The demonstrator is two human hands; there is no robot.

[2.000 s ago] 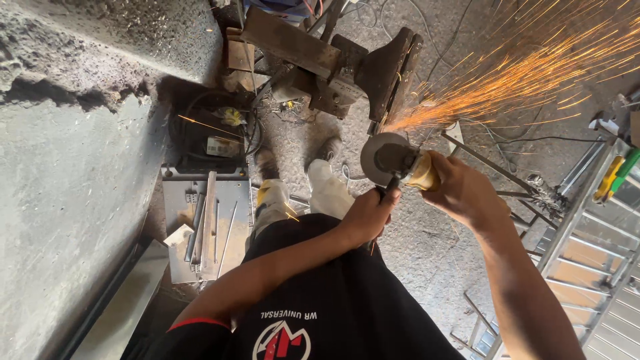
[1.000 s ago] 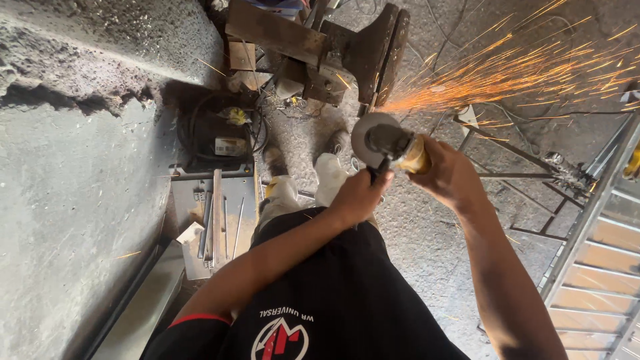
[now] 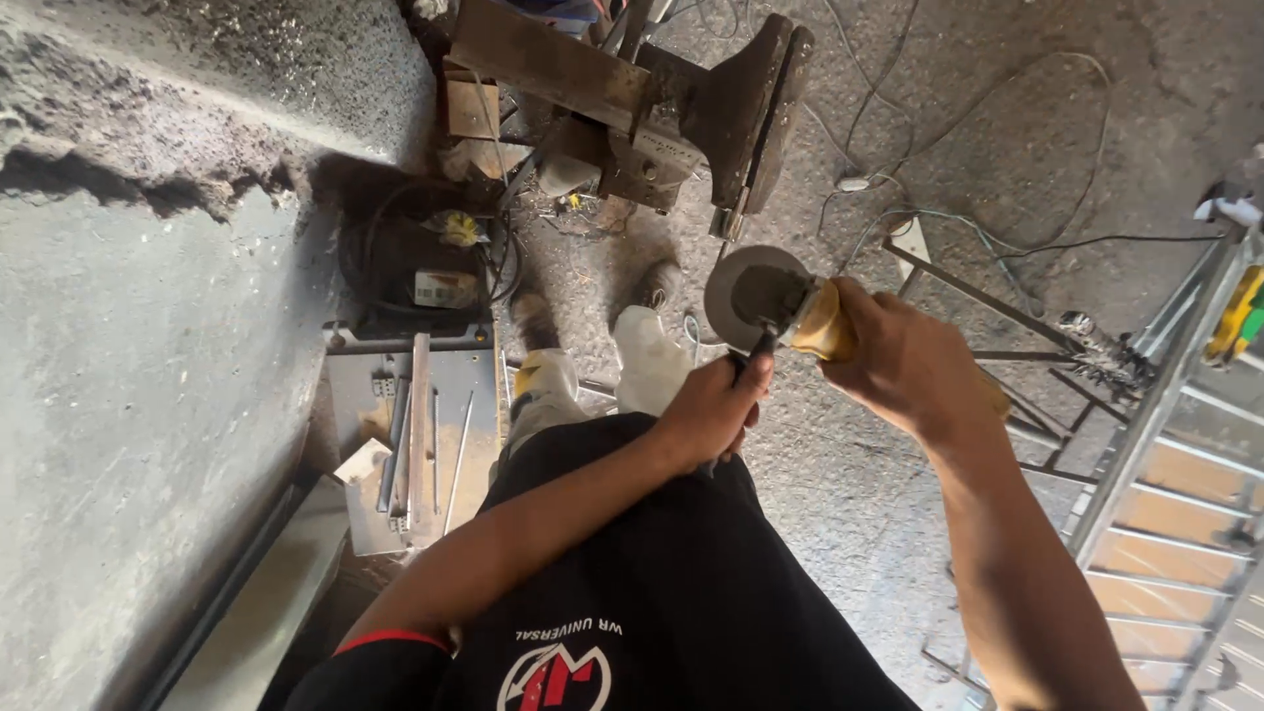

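Note:
A yellow angle grinder (image 3: pixel 822 320) with a round disc (image 3: pixel 731 301) is held between both hands, just below a metal bench vise (image 3: pixel 746 118). My left hand (image 3: pixel 716 410) is closed around the grinder's black side handle. My right hand (image 3: pixel 899 355) grips the yellow body from the right. A small metal workpiece (image 3: pixel 728 222) sticks out of the lower end of the vise jaws, a short way above the disc, and a gap shows between them. No sparks are visible at the disc.
Cables (image 3: pixel 894 188) lie on the rough floor beyond the vise. At right are a thin metal frame (image 3: pixel 1027 316) and a slatted metal rack (image 3: pixel 1136 444). On the left, metal strips (image 3: pixel 420 434) rest on a board beside a black machine (image 3: pixel 395 267), near a grey wall (image 3: pixel 148 375).
The orange spark stream seen in both earlier frames has stopped. The disc has come away from the workpiece at the vise jaws. Both hands keep their hold on the grinder.

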